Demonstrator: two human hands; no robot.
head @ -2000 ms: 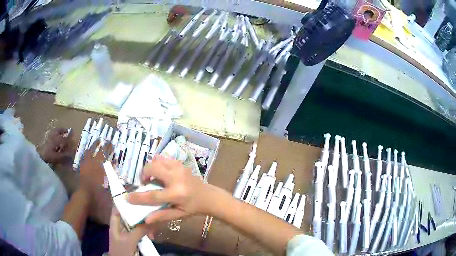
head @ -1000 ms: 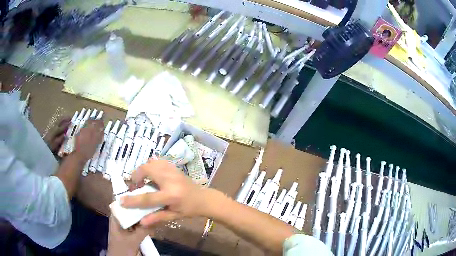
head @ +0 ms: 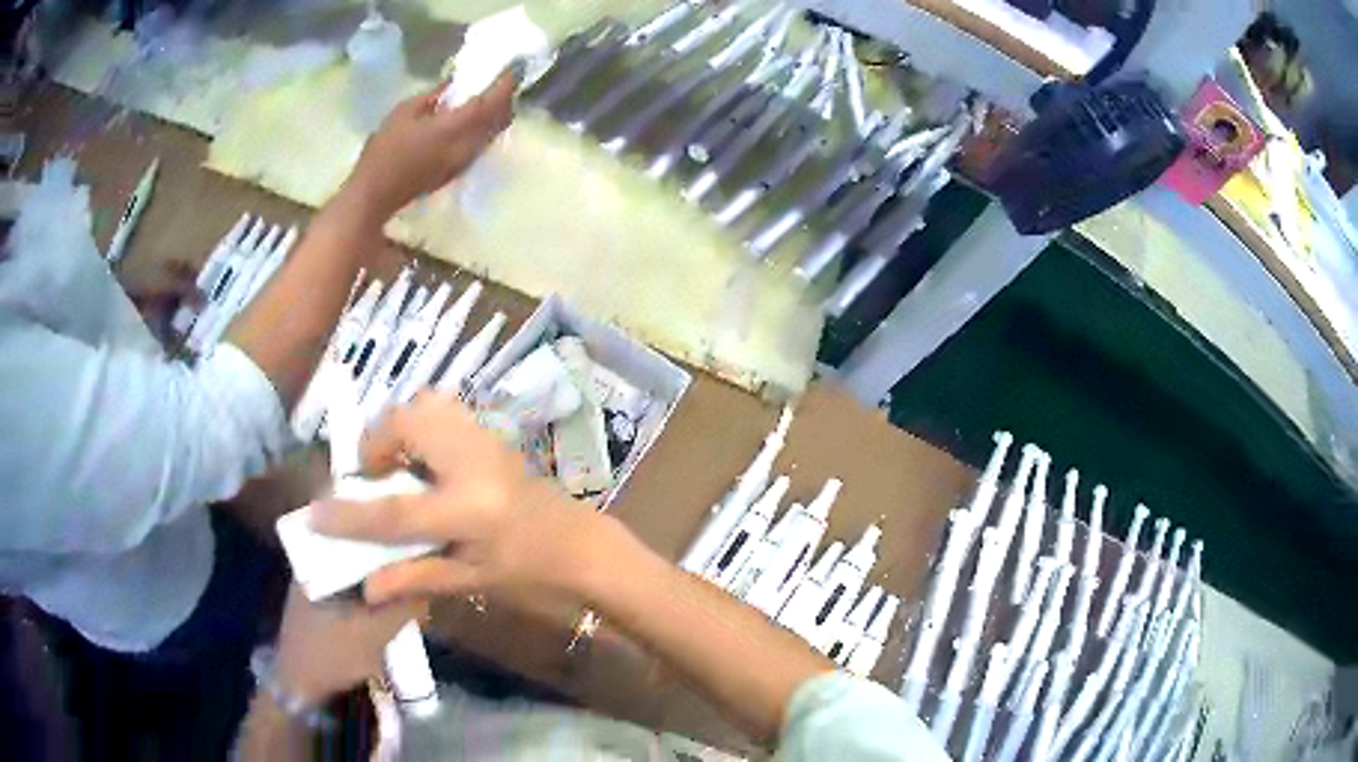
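Note:
My right hand (head: 477,514) reaches in from the lower right and grips a white block-like pad (head: 350,558), pressed over a white device. The device's narrow end (head: 346,432) shows above the pad and its lower end (head: 410,670) below. My left hand (head: 335,640), partly hidden under the pad, holds the device from below. Finished-looking white handles with dark panels (head: 395,335) lie in a row behind, and another group (head: 797,558) lies to the right. A small pale open box (head: 655,424) with whitish pieces stands between them.
Another person's hand (head: 432,149) holds a white cloth (head: 499,52) over the yellowish board (head: 596,268). Slim white units (head: 1043,610) lie in rows at right, others at the back. A black round object (head: 1087,149) hangs near the dark green belt (head: 1132,402).
The other person's arm has reached forward and lifted the white cloth off the board. My hands keep their hold on pad and device and appear slightly further left; the view has shifted.

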